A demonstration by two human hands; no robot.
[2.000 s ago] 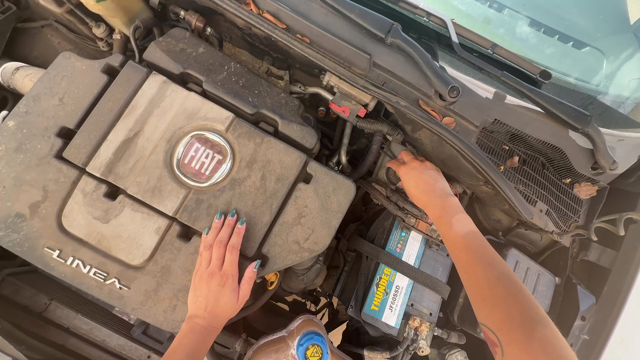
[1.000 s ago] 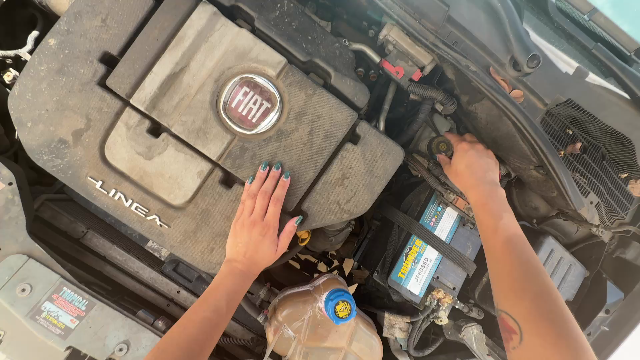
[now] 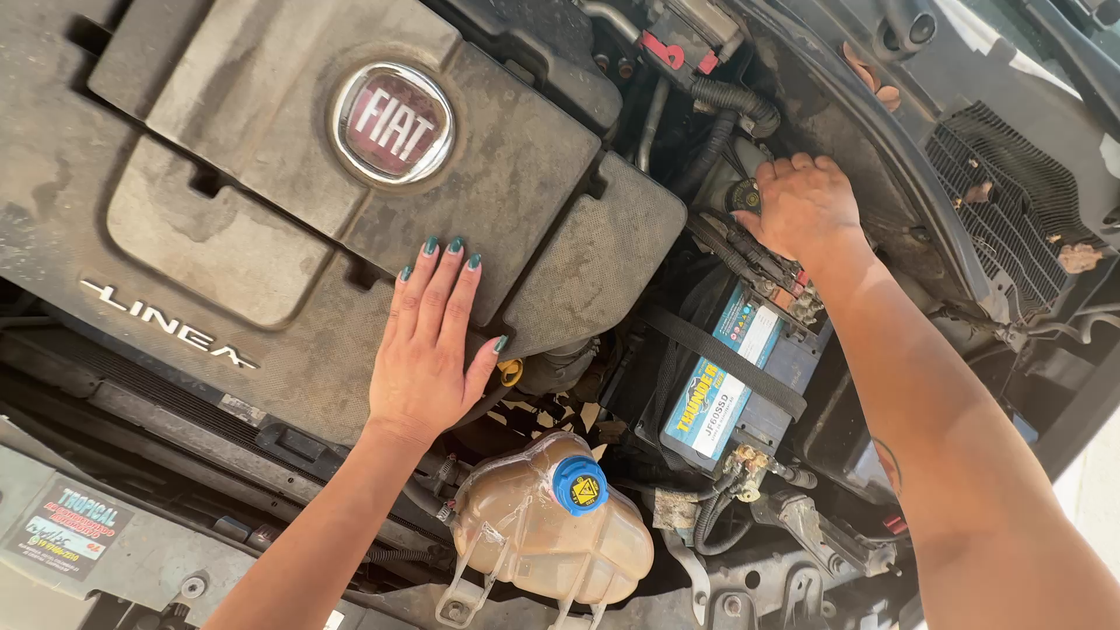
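My left hand lies flat, fingers spread, on the lower right part of the dusty plastic engine cover, below its round Fiat badge. My right hand is curled beside a black reservoir cap behind the battery, with thumb and fingers at the cap's right side. Part of the cap shows; whether the fingers grip it is hard to tell. Just below that hand, the car battery sits under a black strap. The coolant expansion tank with its blue cap stands between my forearms.
A corroded battery terminal with cables is at the battery's lower end. Corrugated hoses run above the reservoir cap. The cowl grille holds dry leaves at the upper right. The front crossmember bears a sticker at the lower left.
The view has shifted, bringing the coolant tank fully into sight. My left hand stays on the engine cover. My right hand remains by the reservoir cap, its fingers now more curled over the cap's right side.
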